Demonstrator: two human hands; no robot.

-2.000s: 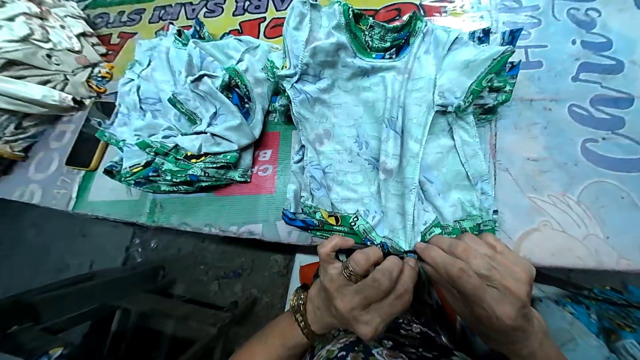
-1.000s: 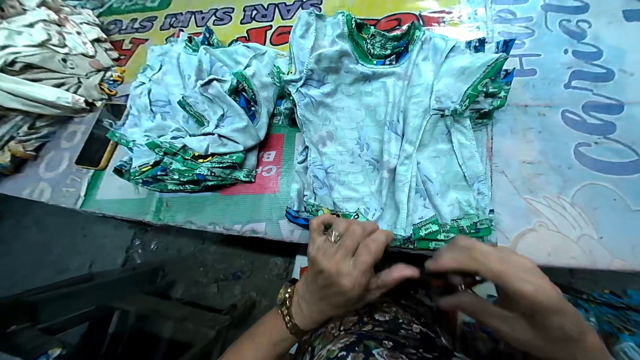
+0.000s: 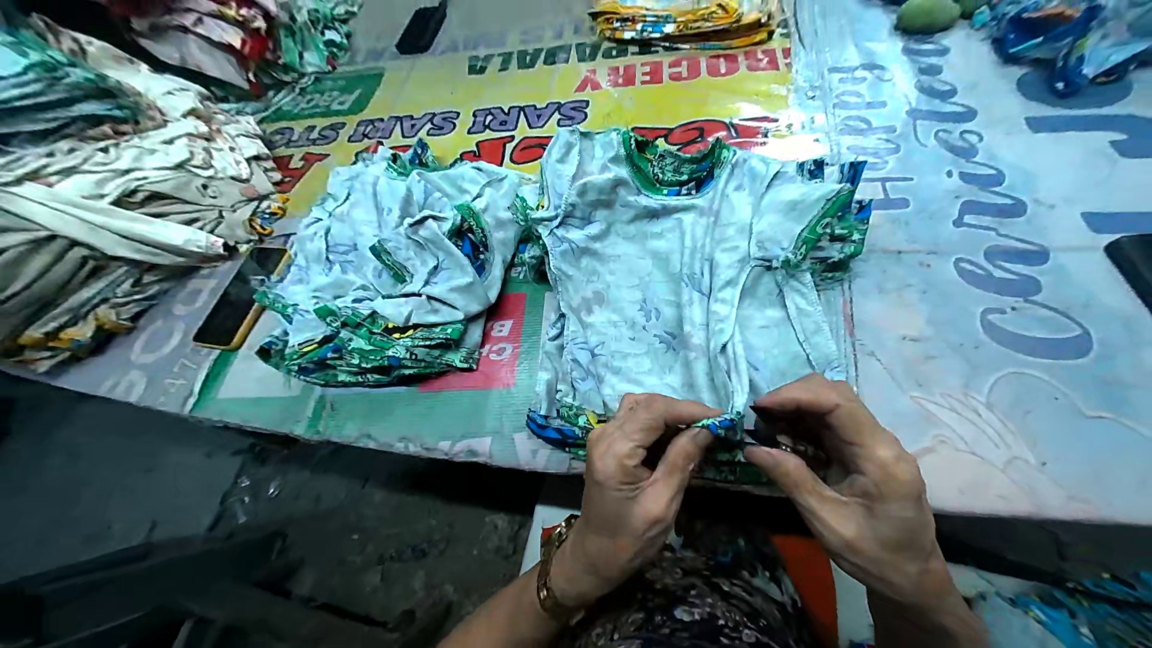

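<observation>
A small pale blue shirt (image 3: 648, 288) with green patterned trim lies flat on the covered table, its neck away from me. At its bottom hem my left hand (image 3: 643, 463) pinches the trim between thumb and forefinger. My right hand (image 3: 837, 468) is just to the right of that spot, thumb and forefinger close together around something small and dark, too unclear to name; it may be a blade or snips. Left of the shirt, a pile of similar pale garments (image 3: 405, 261) with green trim lies crumpled, touching its sleeve.
A smartphone (image 3: 241, 301) lies left of the pile, beside a large heap of whitish cloth (image 3: 144, 180). Folded yellow garments (image 3: 684, 22) are at the far edge, with a green fruit (image 3: 927, 15) and blue cloth (image 3: 1062, 45) farther right. A dark object (image 3: 1132, 265) sits at the right edge.
My right hand has come from the right back to the hem, near my left hand. The left hand has the hem trim raised between its fingertips. The view now reaches farther across the table.
</observation>
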